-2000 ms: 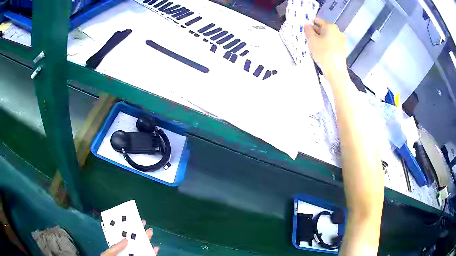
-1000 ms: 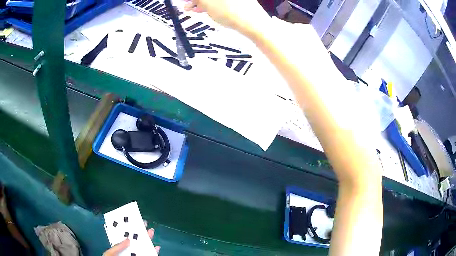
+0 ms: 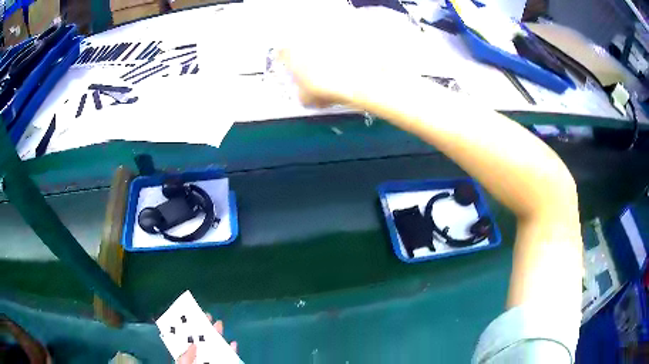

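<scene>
My left hand (image 3: 213, 341), cut off by the bottom edge, holds a white sheet (image 3: 186, 318) with several tiny black squares. My right hand (image 3: 311, 91) is blurred and reaches over the white bench surface. A faint clear or pale thing (image 3: 272, 61) shows at its fingertips; whether it is gripped cannot be told. Black die-cut strips (image 3: 121, 53) lie in a row and loosely scattered on the white surface at the upper left, away from both hands.
Two blue-rimmed trays sit in the green channel, left (image 3: 233, 213) and right (image 3: 496, 238). Each holds a black headset and a black rectangular unit. A green post (image 3: 60, 231) crosses the left side. Stacked blue trays (image 3: 44, 89) stand upper left. A long blue object (image 3: 509, 58) lies upper right.
The view has turned right. My right hand has moved from the black strips to the bench surface right of them. The right tray now shows fully. My left hand still holds the sheet.
</scene>
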